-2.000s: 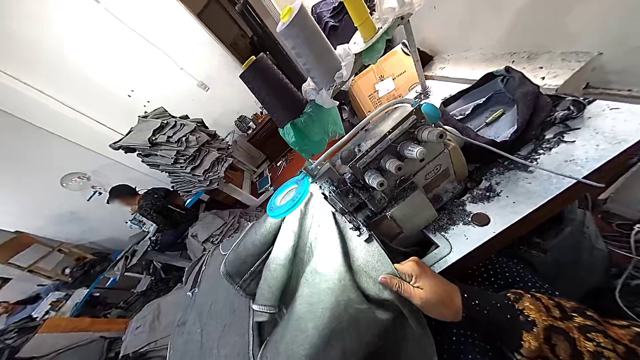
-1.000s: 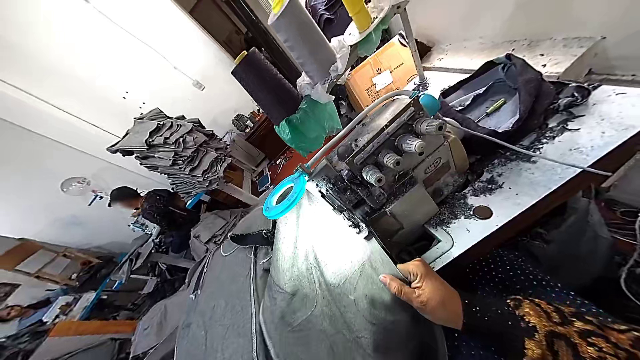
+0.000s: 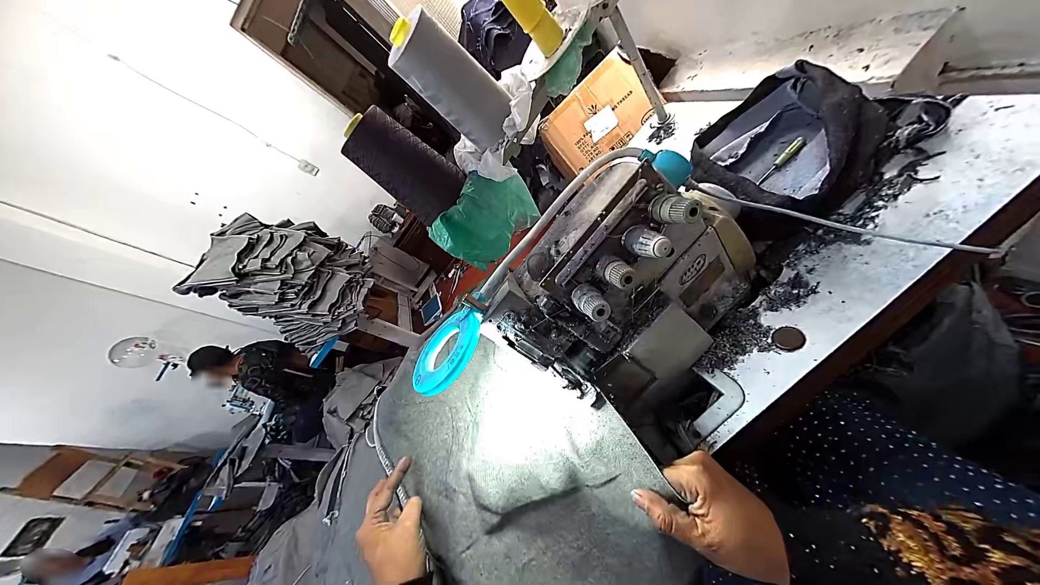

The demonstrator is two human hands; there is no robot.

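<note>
A grey denim piece point(image 3: 487, 463) lies under the presser area of an overlock sewing machine point(image 3: 642, 268), brightly lit by a lamp on a blue ring point(image 3: 447, 352). My right hand point(image 3: 719, 512) pinches the cloth's right edge between thumb and fingers, just below the machine's front corner. My left hand point(image 3: 392, 524) is at the cloth's left, stitched edge, thumb and forefinger raised and apart; whether its other fingers grip the cloth cannot be told.
Thread cones point(image 3: 406, 166) and a cardboard box point(image 3: 601, 114) stand behind the machine. Dark lint and a cloth bundle with a screwdriver point(image 3: 784, 158) lie on the white table point(image 3: 918, 211). Stacked grey cloth point(image 3: 284, 272) and a person point(image 3: 272, 378) are at the left.
My left hand has come into view at the cloth's left edge. The cloth now lies flatter and more spread in front of the machine. My right hand keeps its hold on the right edge.
</note>
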